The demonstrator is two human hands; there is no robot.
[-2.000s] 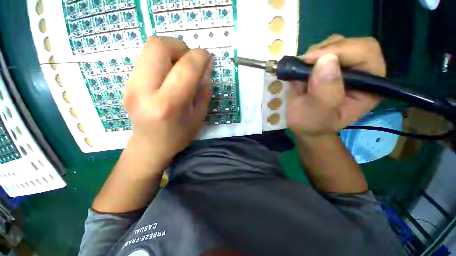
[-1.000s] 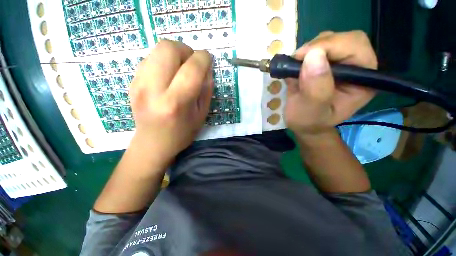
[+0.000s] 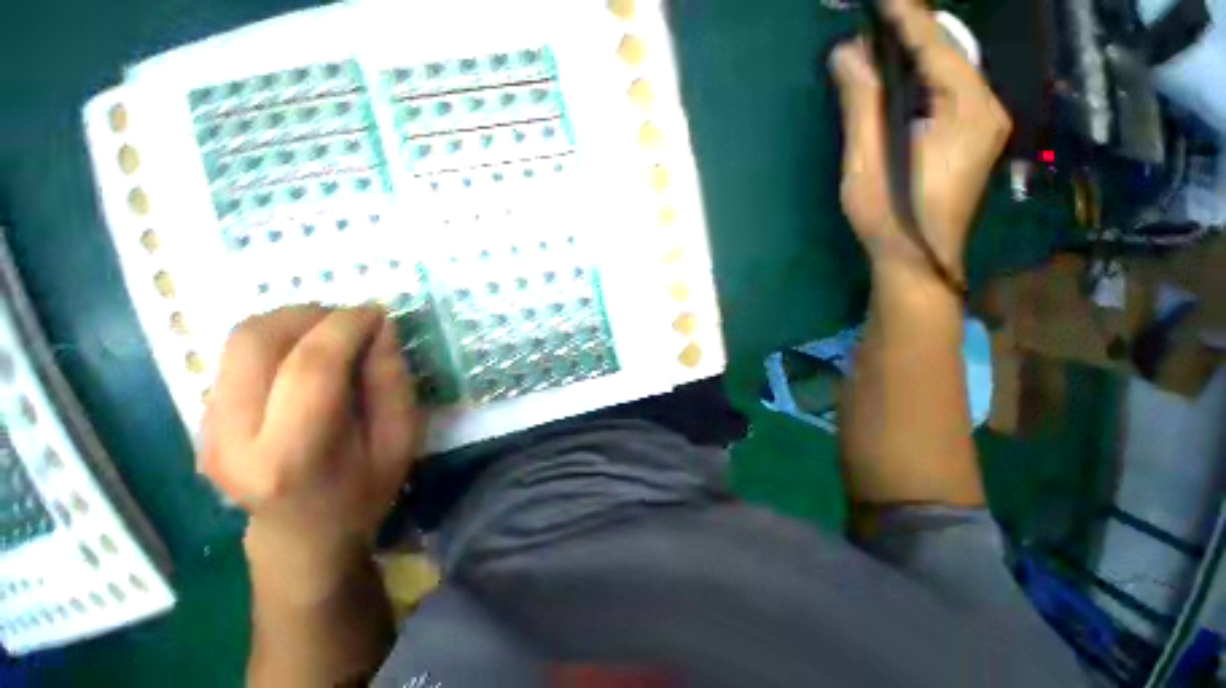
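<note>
The white holed carrier tray (image 3: 645, 202) lies in front of me with green circuit board panels (image 3: 538, 316) on it. My left hand (image 3: 316, 397) is over the tray's lower left, fingers curled down at the edge of a panel; blur hides whether they hold the thin solder wire. My right hand (image 3: 928, 155) is at the upper right, off the tray, closed around the black soldering iron (image 3: 894, 114). The iron's upper end runs to the top edge of the picture, and its metal tip is not visible.
A second holed tray (image 3: 81, 565) with green panels lies at the far left. A light blue stool (image 3: 977, 370) is below the bench on the right, beside brown cardboard (image 3: 1042, 329). Dark equipment with a small red light (image 3: 1047, 156) stands at the upper right.
My right hand has moved up and away from the boards with the iron. My left hand has moved down and left. The view has shifted, and the tray appears further left and more of it shows.
</note>
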